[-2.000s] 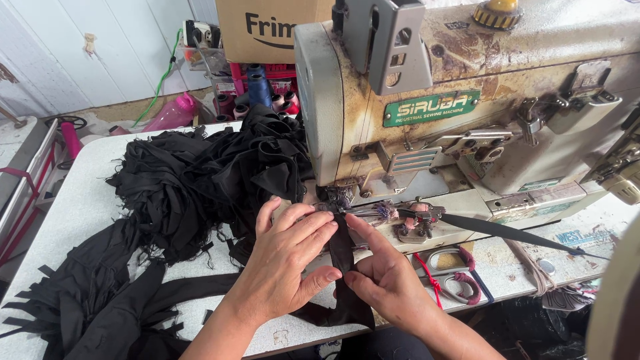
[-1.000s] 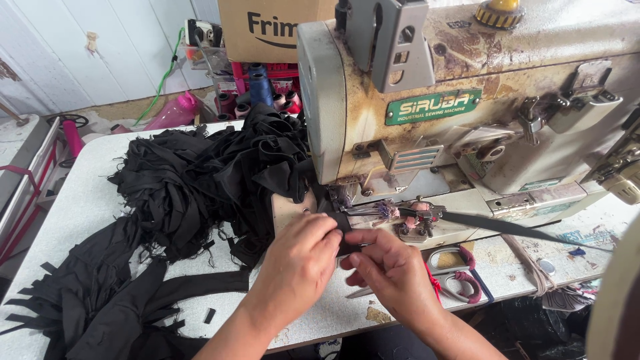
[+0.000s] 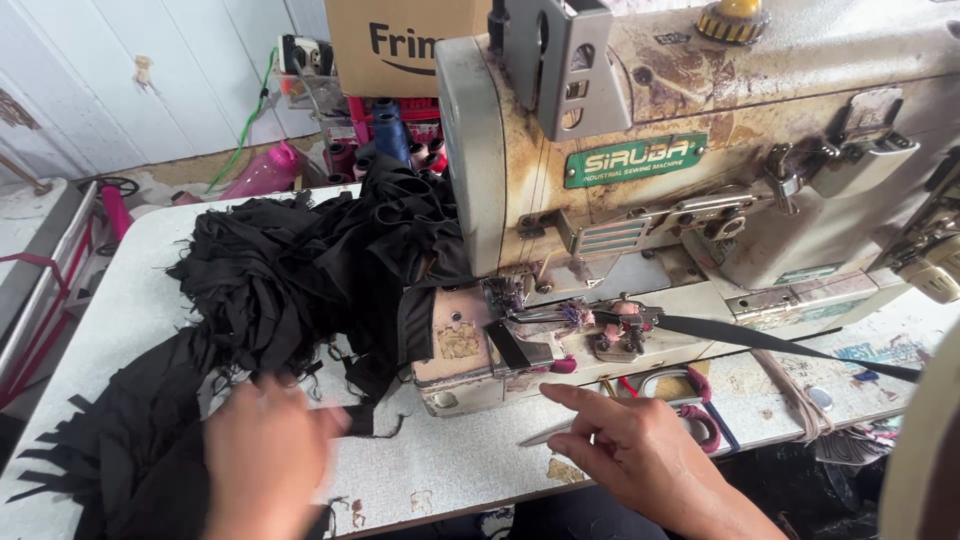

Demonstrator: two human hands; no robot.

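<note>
My left hand (image 3: 270,457), blurred, is over the near left of the table, at the edge of a heap of black fabric pieces (image 3: 262,277); whether its fingers grip any cloth cannot be told. My right hand (image 3: 630,442) hovers in front of the industrial sewing machine (image 3: 675,150), index finger stretched out, holding nothing. A black strip (image 3: 780,341) runs from the right into the metal folder (image 3: 634,322) beside the needle area. More black cloth (image 3: 415,326) lies over the left end of the machine bed (image 3: 457,337).
Scissors with wrapped handles (image 3: 697,427) lie by my right hand, blades pointing left. Thread cones (image 3: 390,135), a pink bottle (image 3: 270,169) and a cardboard box (image 3: 405,45) stand behind the heap. A beige cord (image 3: 795,390) crosses the table's right part.
Both hands were together at the needle area on black fabric. My left hand has moved left and toward me, to the heap; my right has drawn back from the cloth.
</note>
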